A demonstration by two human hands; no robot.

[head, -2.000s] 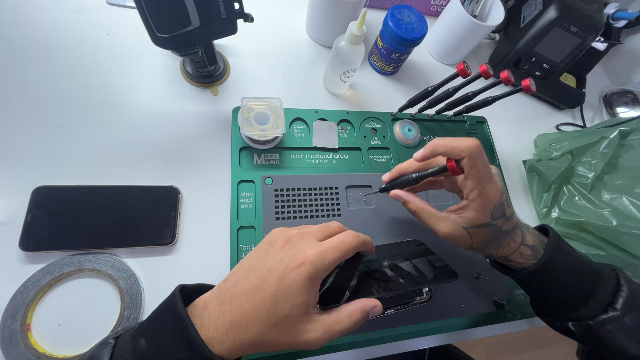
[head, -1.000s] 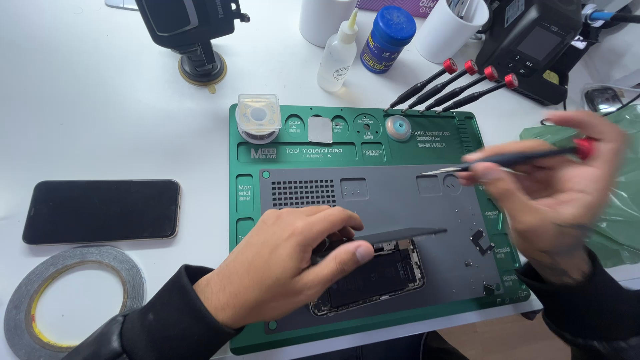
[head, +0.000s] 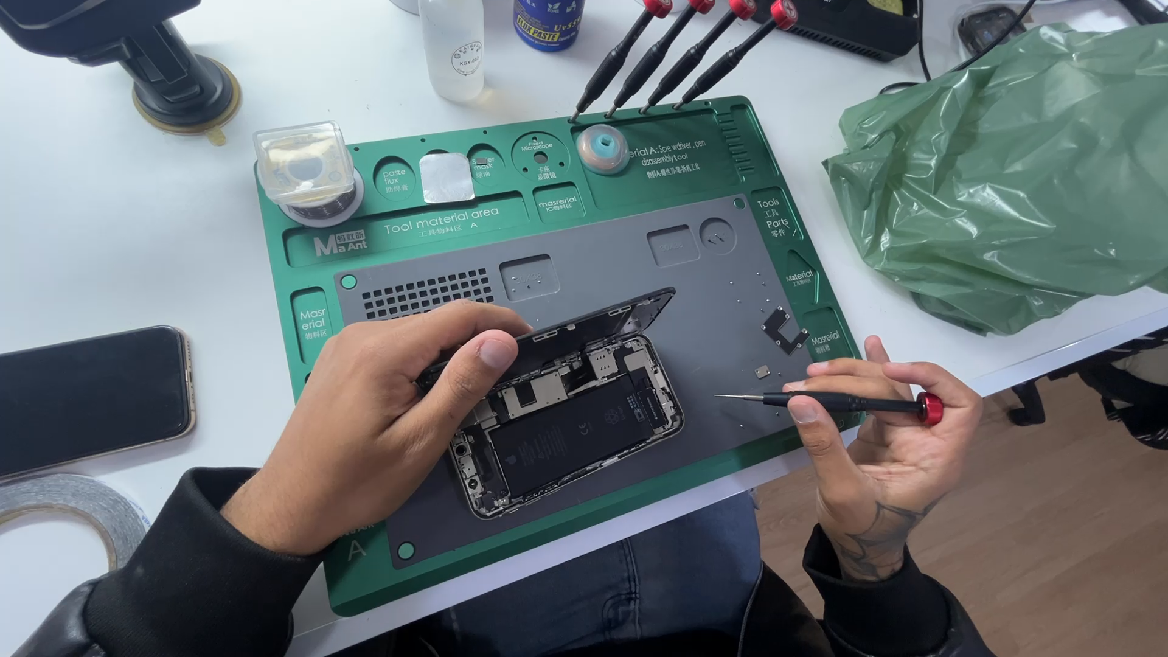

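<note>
An opened smartphone body (head: pixel 566 429), its battery and metal shields showing, lies on the grey plate of a green repair mat (head: pixel 365 593). My left hand (head: pixel 392 411) grips the phone's display assembly (head: pixel 630 319) at its left end, tilted up along the far edge of the body. Between the thumb and fingers of my right hand (head: pixel 885 429) is a precision screwdriver (head: pixel 839 401) with a red cap, its tip pointing left above the plate, apart from the phone. Small screws, a black bracket (head: pixel 783 330) and a little metal plate (head: pixel 763 372) lie on the plate's right side.
Several red-capped screwdrivers (head: pixel 721 68) lean at the mat's back edge. A second phone (head: pixel 91 401) and a tape roll (head: pixel 73 502) lie left. Behind are a plastic bottle (head: pixel 453 55), a flux paste jar (head: pixel 547 23) and a device stand (head: pixel 173 87); a green plastic bag (head: pixel 1004 182) sits right.
The display, lying lower over the phone at first, is now raised, exposing the inside. My right hand with the screwdriver has moved from the plate's upper middle to the right. The view has shifted.
</note>
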